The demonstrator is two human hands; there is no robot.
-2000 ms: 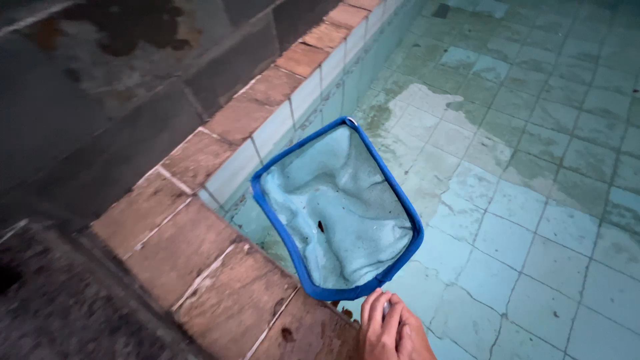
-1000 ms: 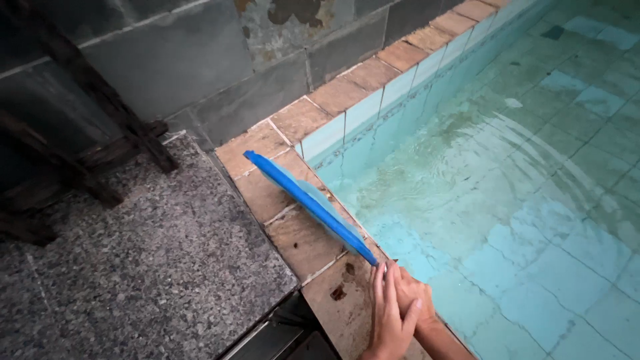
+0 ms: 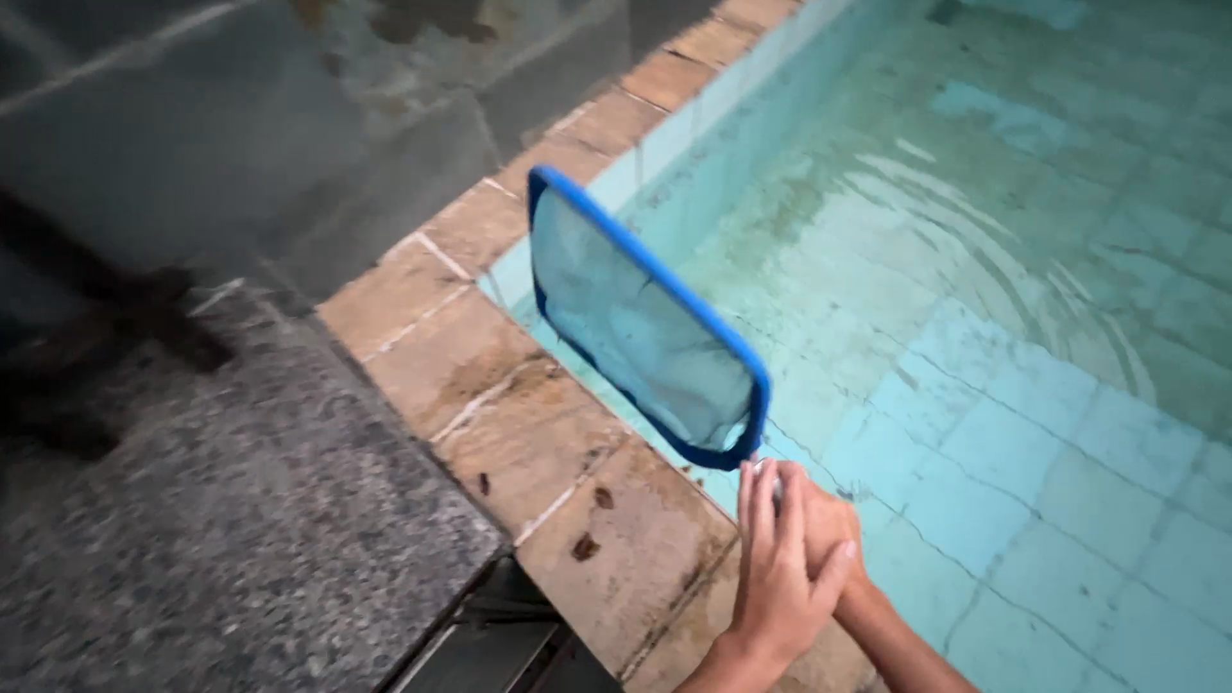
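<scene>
A pool skimmer net (image 3: 640, 318) with a blue frame and pale mesh is tilted on its side above the pool's edge. Its near lower corner meets my hands. My left hand (image 3: 782, 573) lies against my right hand (image 3: 828, 525), which is partly hidden behind it. Both hands close around the skimmer's short metal handle end, of which only a bit shows between the fingers. Small dark leaves (image 3: 585, 547) lie on the brown tile coping (image 3: 635, 520) to the left of my hands.
Rippling pool water (image 3: 1001, 337) over cracked light-blue tiles fills the right side. A dark stone wall (image 3: 241, 144) rises at the back left. Grey granite paving (image 3: 241, 520) lies at the left, with a dark slotted gap (image 3: 510, 616) beside the coping. A dark, blurred object (image 3: 125, 308) stands on the paving.
The net faced the camera two seconds ago, then was edge-on over the coping; now it is partly turned, its mesh visible again. Dark leaf bits show on the coping.
</scene>
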